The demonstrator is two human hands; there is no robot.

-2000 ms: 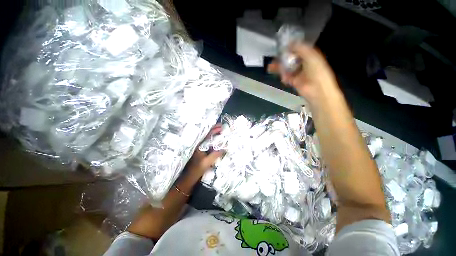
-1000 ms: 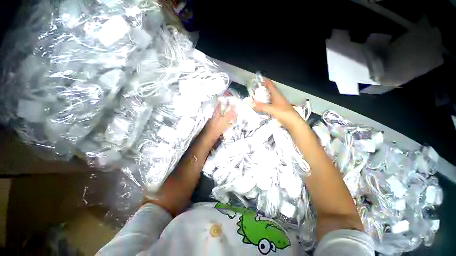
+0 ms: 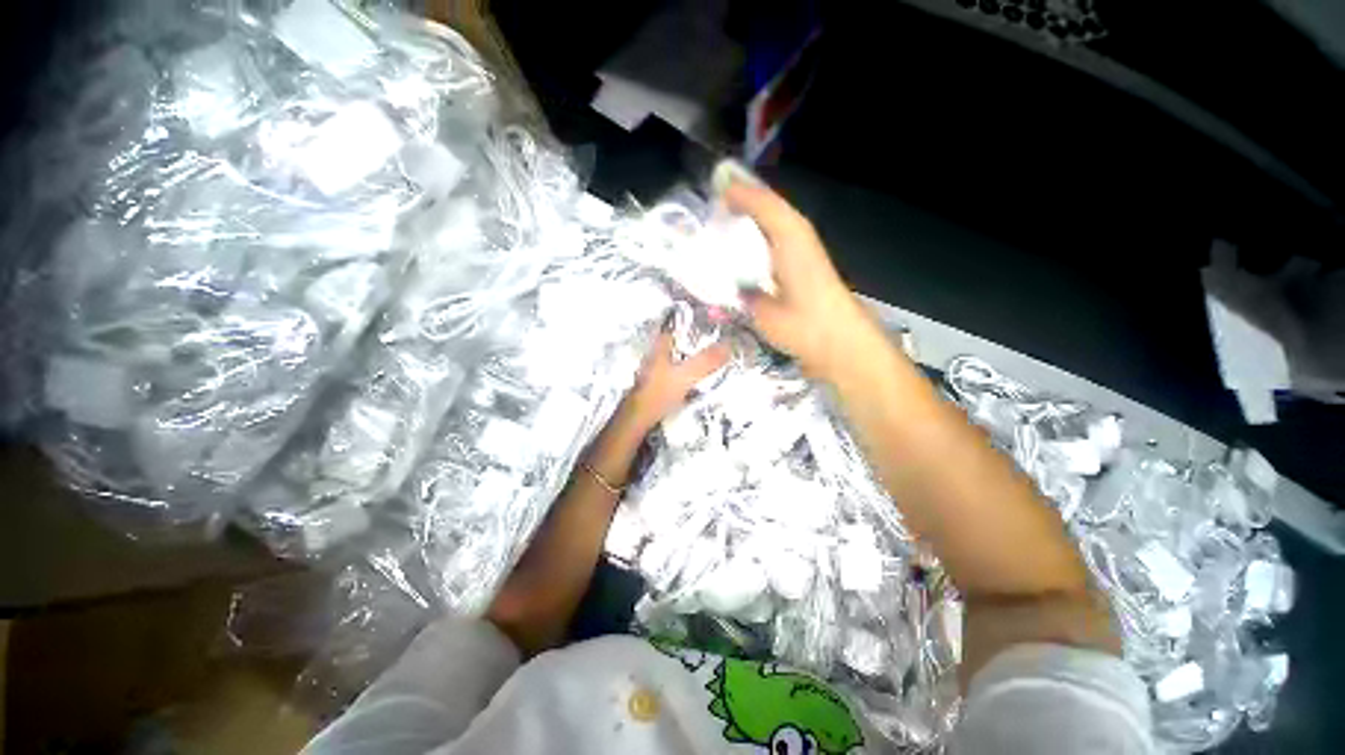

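Note:
My right hand [image 3: 789, 280] is at the pale rail, closed around a bagged white accessory [image 3: 708, 251] in clear film. My left hand [image 3: 679, 376] is just below it, at the upper left edge of the heap of bagged white cables [image 3: 752, 516], thumb and fingers apart. Its fingertips are partly hidden among the bright pieces, and I cannot tell whether they hold one. The large clear bulk bag [image 3: 280, 295], full of the same white pieces, fills the left side and touches the heap.
An open retail box [image 3: 671, 74] with pale flaps and a blue and red side stands on the black belt [image 3: 1003, 192]. Another open box [image 3: 1283, 332] is at far right. The pale side rail [image 3: 1121, 401] runs behind the heaps. A brown carton [image 3: 133, 664] is at lower left.
My right hand has moved up and slightly forward with a bagged accessory. My left hand has moved slightly down and right. Open boxes on the belt have changed position.

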